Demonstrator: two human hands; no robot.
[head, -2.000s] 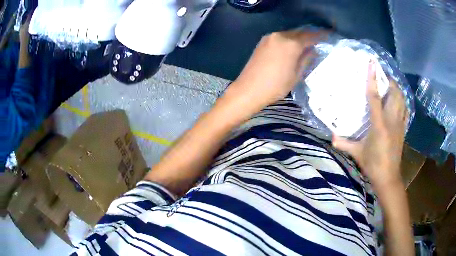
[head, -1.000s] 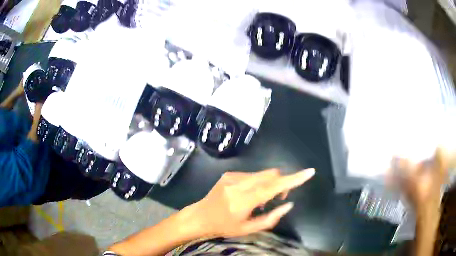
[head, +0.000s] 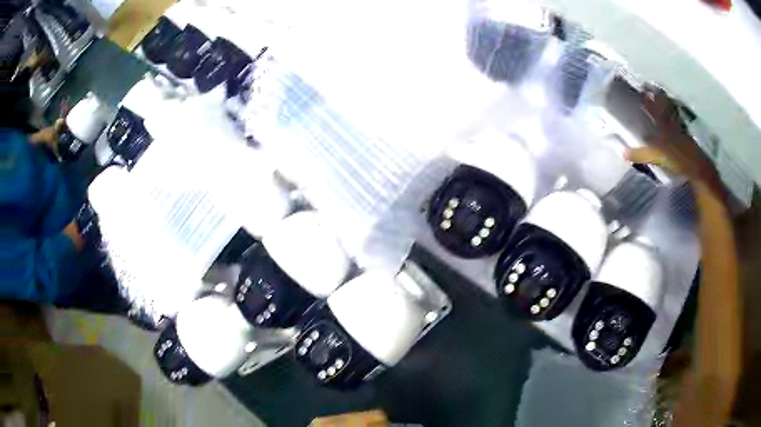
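Note:
My right hand (head: 667,158) reaches to the far right of the bench, among shiny clear air-column bags (head: 505,42) and a white, partly hidden shape; its grip is unclear. My left hand (head: 350,419) shows only as a small piece at the bottom edge. Three dome security cameras (head: 542,271) stand in a slanting row on a white liner sheet (head: 467,267) below my right hand, black fronts facing me. More dome cameras (head: 375,313) with white mounting brackets stand at the centre left.
Ribbed air-column bags (head: 325,133) cover much of the bench, partly washed out by glare. Green mat (head: 467,359) shows in front. A grey sheet (head: 567,392) lies at lower right. A person in blue (head: 33,217) works at the left. A brown carton (head: 83,384) is at lower left.
The view has moved towards the far side of the bench. My right hand has gone from a white sheet-like thing to the far right. My left hand has dropped almost out of view.

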